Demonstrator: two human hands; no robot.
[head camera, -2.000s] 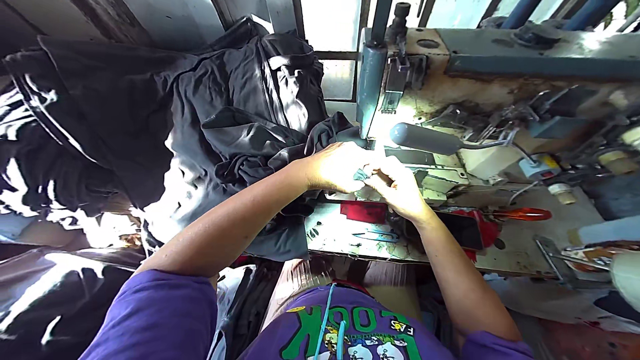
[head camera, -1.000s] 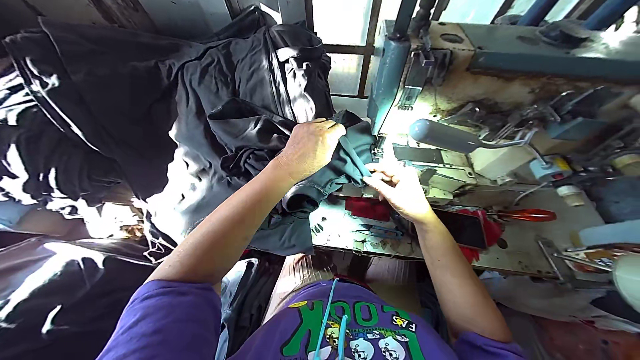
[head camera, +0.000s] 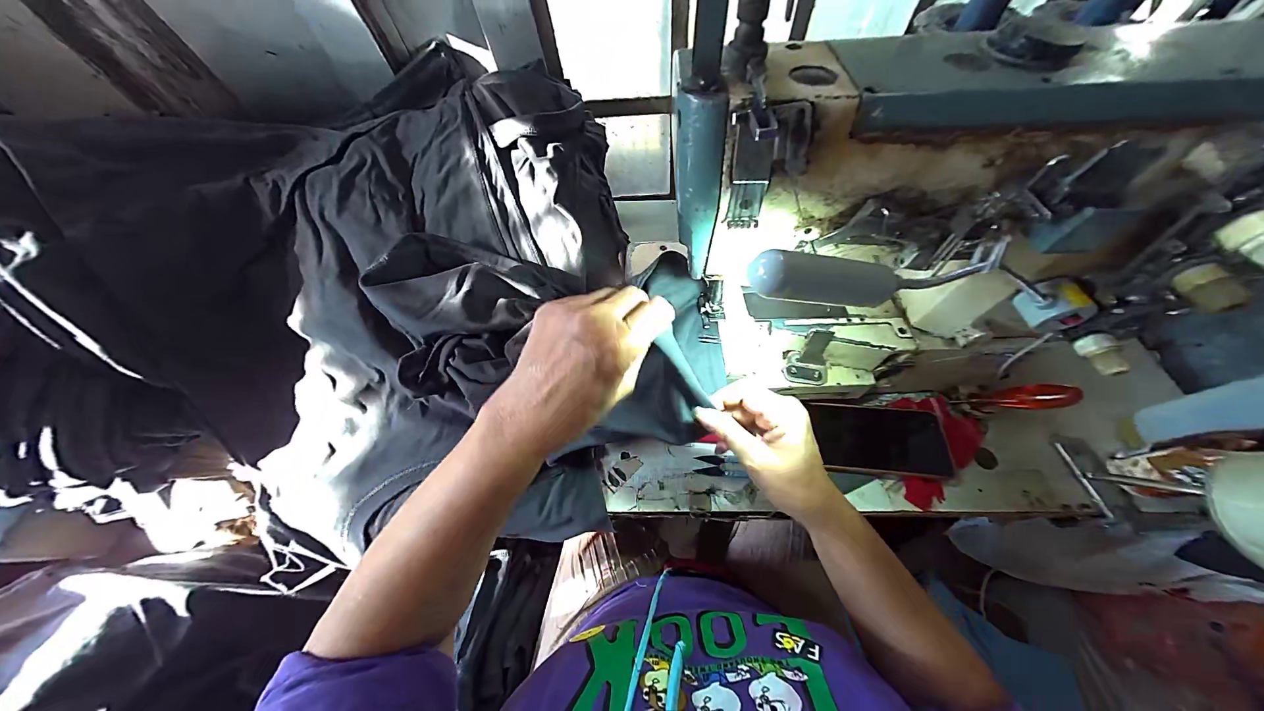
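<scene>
A dark fabric garment (head camera: 652, 400) lies partly on the bed of an industrial sewing machine (head camera: 854, 341), its edge beside the presser foot (head camera: 711, 306). My left hand (head camera: 583, 355) pinches a fold of this cloth just left of the foot. The fingertips of my right hand (head camera: 765, 434) grip the cloth's lower right edge, nearer my body. Between the two hands the fold is drawn into a straight line. The rest of the dark cloth bunches to the left of my left hand. Whether the foot rests on the cloth cannot be told.
A large pile of dark garments (head camera: 385, 197) covers the left side. A grey padded lever (head camera: 820, 276) juts out above the machine bed. To the right lie a smartphone (head camera: 879, 439), a red cloth (head camera: 963, 444) and a red-handled tool (head camera: 1032, 397). The machine's arm (head camera: 1047, 99) spans the upper right.
My hands were close together by the presser foot two seconds ago; they are now apart with the cloth stretched between them. More of the dark cloth shows beside the foot.
</scene>
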